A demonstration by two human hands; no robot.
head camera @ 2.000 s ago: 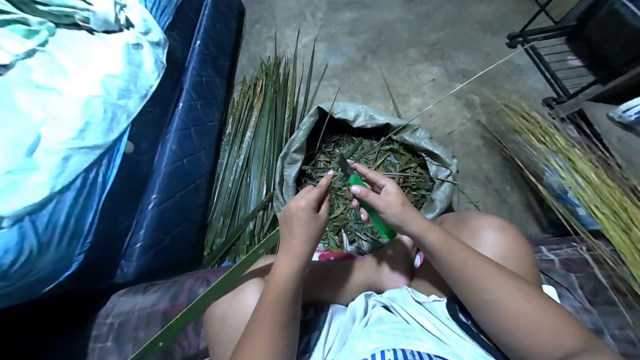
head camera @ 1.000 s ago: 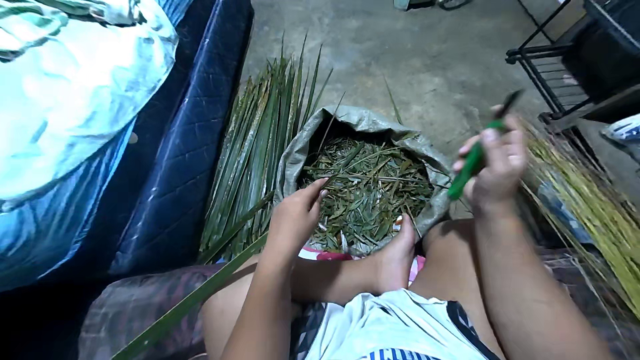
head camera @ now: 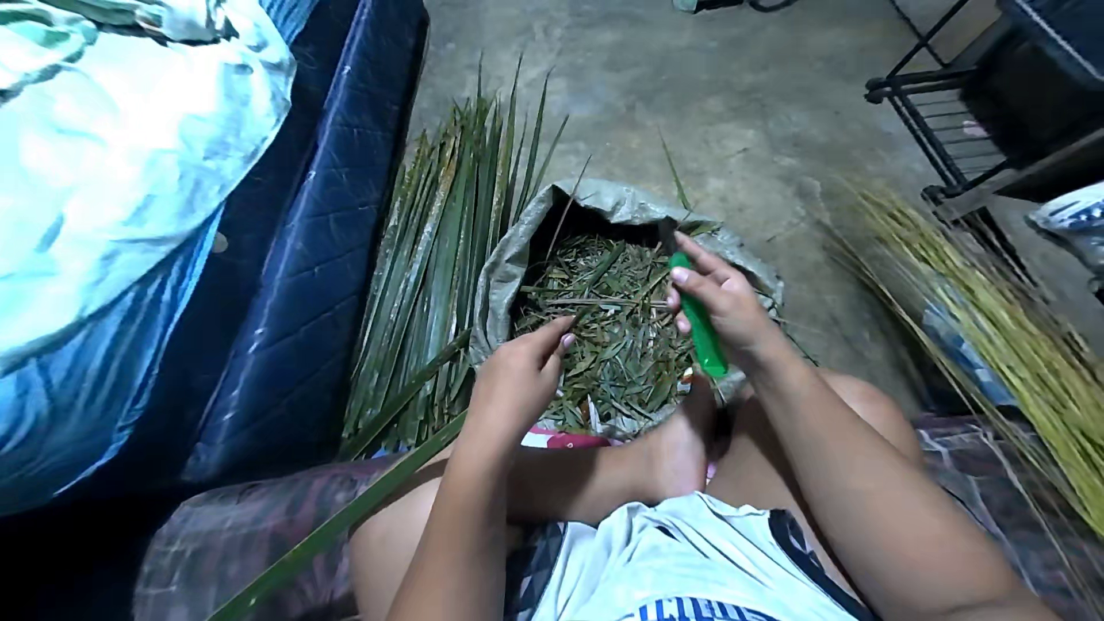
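Note:
My right hand is closed around the green handle of a knife, its dark blade pointing up and away over the sack's far rim. My left hand pinches a long green palm leaflet, which trails down to the lower left past my forearm. Both hands are over a grey woven sack, rolled open at the top. Inside it lie many short leaf scraps. The knife does not touch the leaflet.
Long green palm leaflets lie left of the sack, beside a blue mattress. A bundle of thin yellow-green leaf ribs leans at the right. Behind it stands a black metal rack. My bare foot rests against the sack.
Two seconds ago both hands met over the sack; my right hand then swung out right with the knife and has come back over the sack. A long thin strand between the hands and the right is gone.

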